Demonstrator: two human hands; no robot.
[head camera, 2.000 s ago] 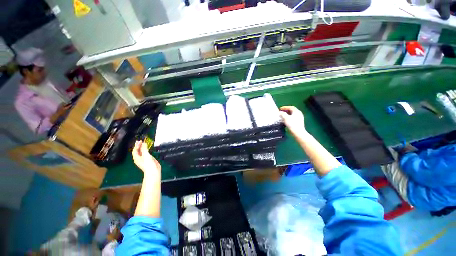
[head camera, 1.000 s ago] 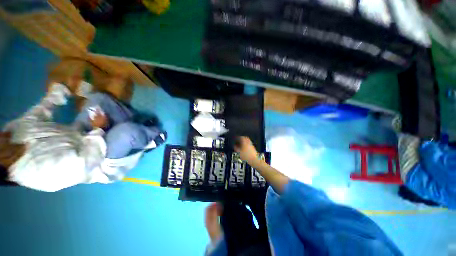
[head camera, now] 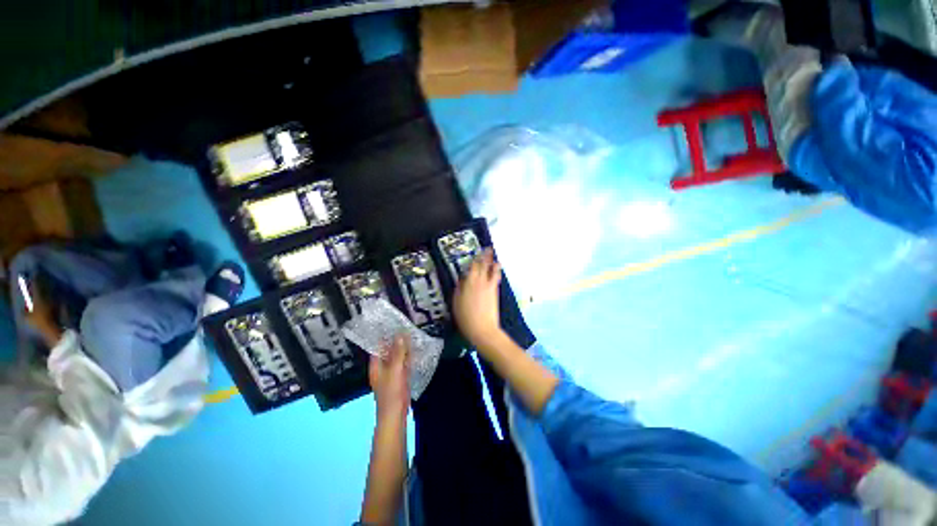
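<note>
A black parts tray (head camera: 269, 389) lies across my lap with a row of several silver-black circuit board assemblies in its slots. My left hand (head camera: 391, 372) holds an empty, whitish bubble bag (head camera: 419, 354) over the middle of this tray. My right hand (head camera: 478, 298) is at the rightmost assembly (head camera: 459, 247), fingertips on or beside it; whether they grip it is unclear. Beyond is another black tray (head camera: 396, 170), with three assemblies showing pale yellow-white blocks, such as the middle one (head camera: 275, 215), along its left side.
A large clear plastic bag (head camera: 539, 195) lies on the blue floor at the right. A red stool (head camera: 719, 139) and a blue-sleeved person (head camera: 863, 134) are at the upper right. A seated person in white (head camera: 123, 411) is at the left. Cardboard (head camera: 467, 51) and a blue bin (head camera: 616, 39) stand under the bench edge.
The view has moved down and closer to the lap. The bubble bag that lay on the far tray's assemblies is gone from there; my left hand now holds one. My right hand moved to the rightmost assembly.
</note>
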